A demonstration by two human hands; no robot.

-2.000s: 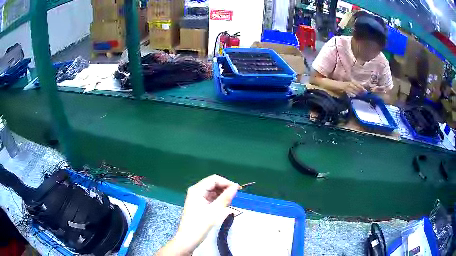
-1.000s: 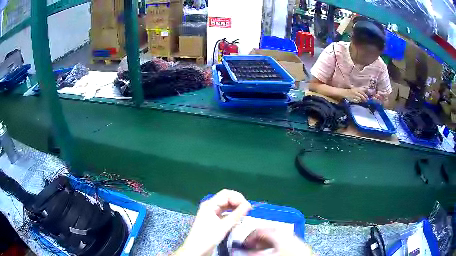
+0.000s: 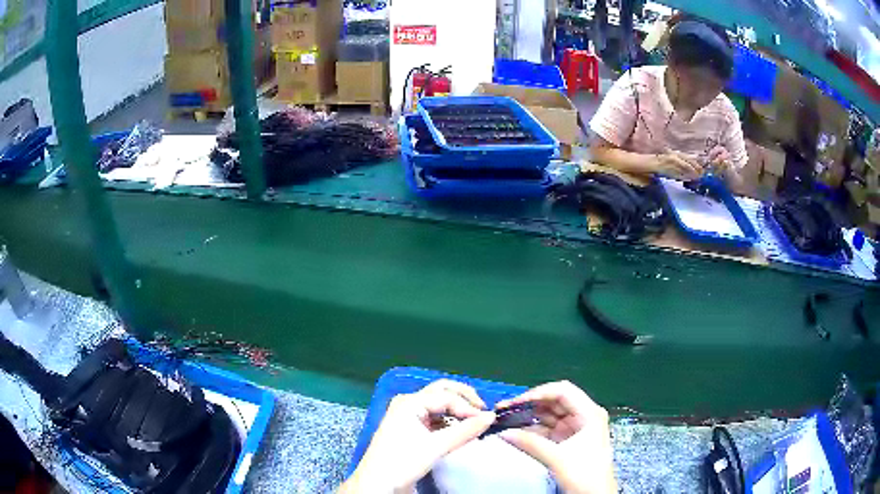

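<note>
My left hand and my right hand meet over the white-lined blue work tray. Between their fingertips is a small black end piece, held by both. The fingers cover part of it. A dark bit of the black arc shows below my left hand; the rest is hidden or cut off by the bottom edge. Whether a wire is held too cannot be told.
At left, a blue tray is heaped with black arcs; wire ends lie behind it. One arc lies on the green belt. At right are a black cable coil and a labelled bag. A person works opposite.
My right hand has come in from the bottom edge, and both hands now hold the black end piece, raised above the tray. The view has shifted slightly.
</note>
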